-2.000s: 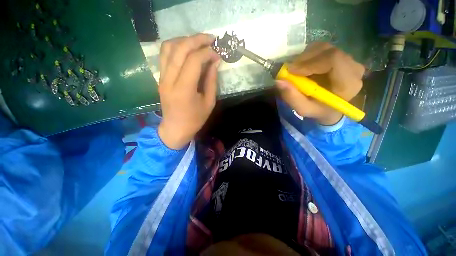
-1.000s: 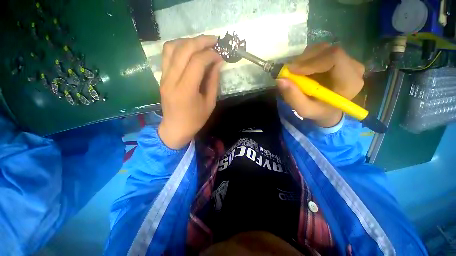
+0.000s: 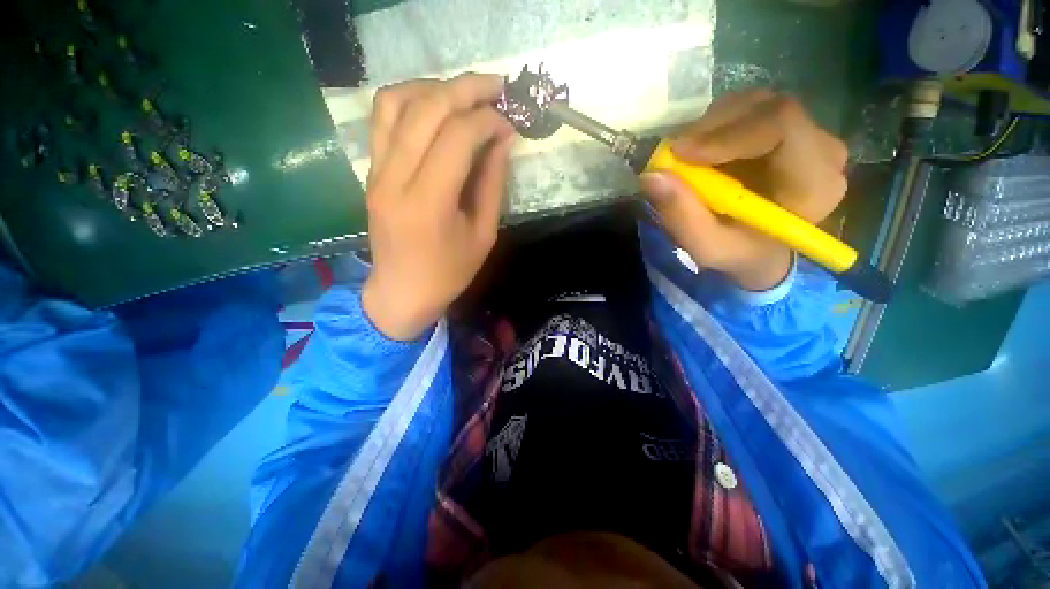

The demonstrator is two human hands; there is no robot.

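A dark, notched round board point(image 3: 533, 101) with bright spots is over the pale work plate point(image 3: 553, 184). My left hand point(image 3: 438, 190) pinches the board's left edge between thumb and fingers. My right hand point(image 3: 754, 178) holds the soldering iron point(image 3: 748, 207) by its yellow handle. The iron's silver barrel points up and left, and its tip is at the board's right side. The exact contact at the tip is too small to tell.
Many small dark assemblies with yellow-green dots point(image 3: 173, 178) lie on the green mat point(image 3: 259, 219) at left. A blue soldering station point(image 3: 892, 40) and a clear plastic tray point(image 3: 996, 230) are at right. A person's blue sleeve point(image 3: 69, 403) is at lower left.
The board and the iron's tip have shifted up very slightly. The rear end of the iron has moved a little to the right. Both hands keep their grips.
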